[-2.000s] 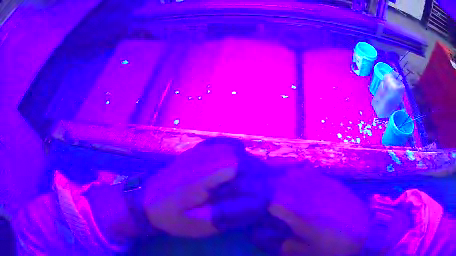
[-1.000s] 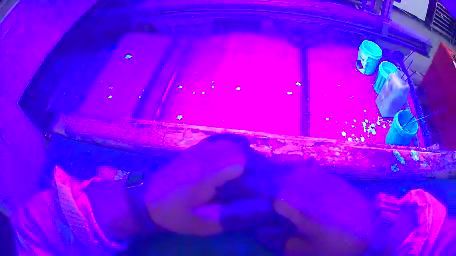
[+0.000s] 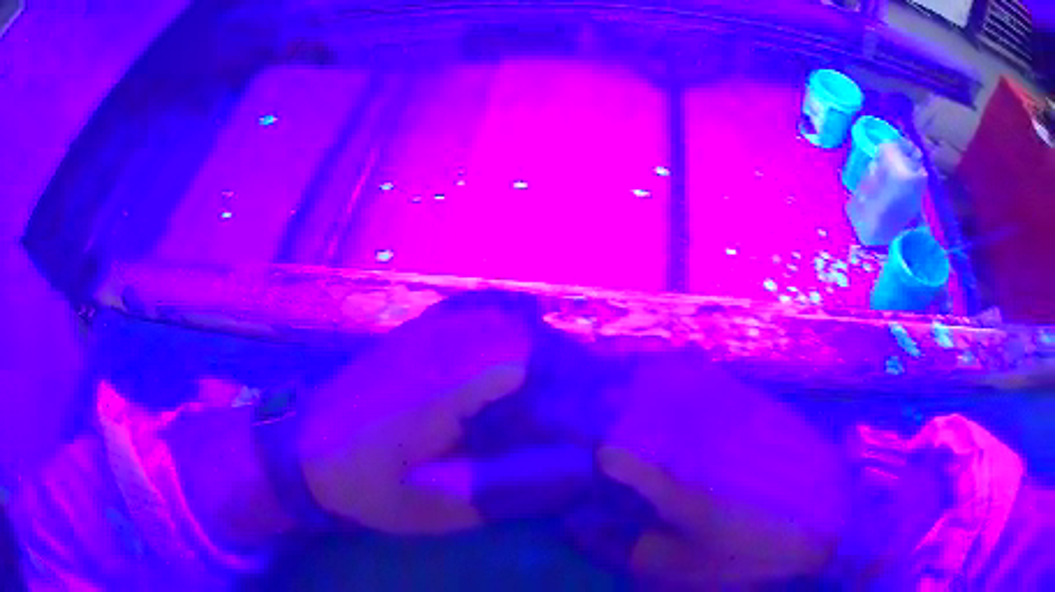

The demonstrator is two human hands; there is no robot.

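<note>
My left hand [image 3: 411, 422] and my right hand [image 3: 706, 463] are close together at the lower middle, in front of the bench edge [image 3: 405, 306]. Their fingers are bent and meet in the middle. Dark coverings show on the fingertips. The hands are blurred and dim, and I cannot tell whether something is held between them. A dark band [image 3: 283, 463] is around my left wrist. Loose pink-lit sleeve cuffs show at both wrists.
A magenta-lit bench surface [image 3: 567, 231] with dark seams and bright specks lies beyond the hands. Several cyan cups [image 3: 910, 273] and a pale squarish container [image 3: 886, 194] stand at its right. An orange-red box [image 3: 1012, 208] is at far right.
The bench and cups sit slightly higher and further left in view, as the camera has shifted. The hands stay together in nearly the same pose.
</note>
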